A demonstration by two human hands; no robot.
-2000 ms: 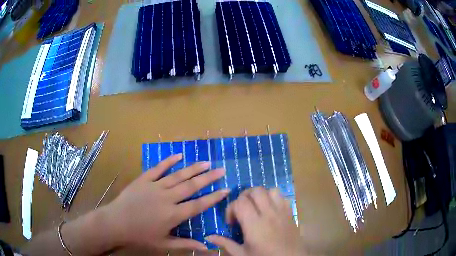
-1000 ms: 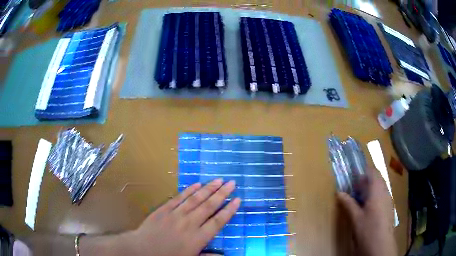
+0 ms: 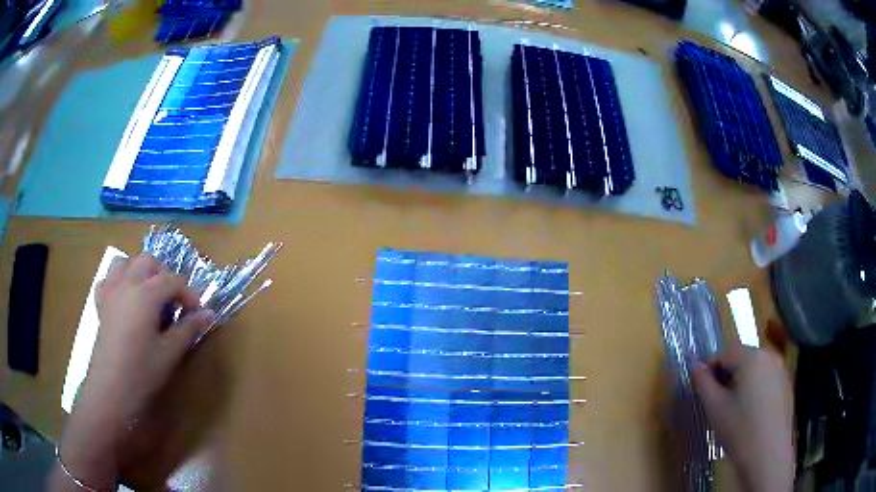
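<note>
A bright blue solar cell assembly (image 3: 471, 370) lies flat in front of me, with thin silver lines running across and short lead ends sticking out at both sides. My left hand (image 3: 144, 317) is at the left ribbon pile (image 3: 197, 269), fingers bent at its lower part, partly over a white strip (image 3: 88, 332). My right hand (image 3: 749, 404) is at the right ribbon bundle (image 3: 687, 327), fingertips together at its right side, beside another white strip (image 3: 742, 317). Whether either hand holds a ribbon piece cannot be made out.
Two dark blue cell stacks (image 3: 418, 96) sit on a pale mat (image 3: 322, 125) at the back. A stack with white strips (image 3: 182, 135) is at back left. A white bottle (image 3: 778, 238) and grey round device (image 3: 821, 279) stand at right. A black bar (image 3: 29, 307) lies far left.
My left hand has left the cell assembly and moved to the left pile. My right hand first moved to the right bundle and stays there. The assembly turned so its lines run sideways.
</note>
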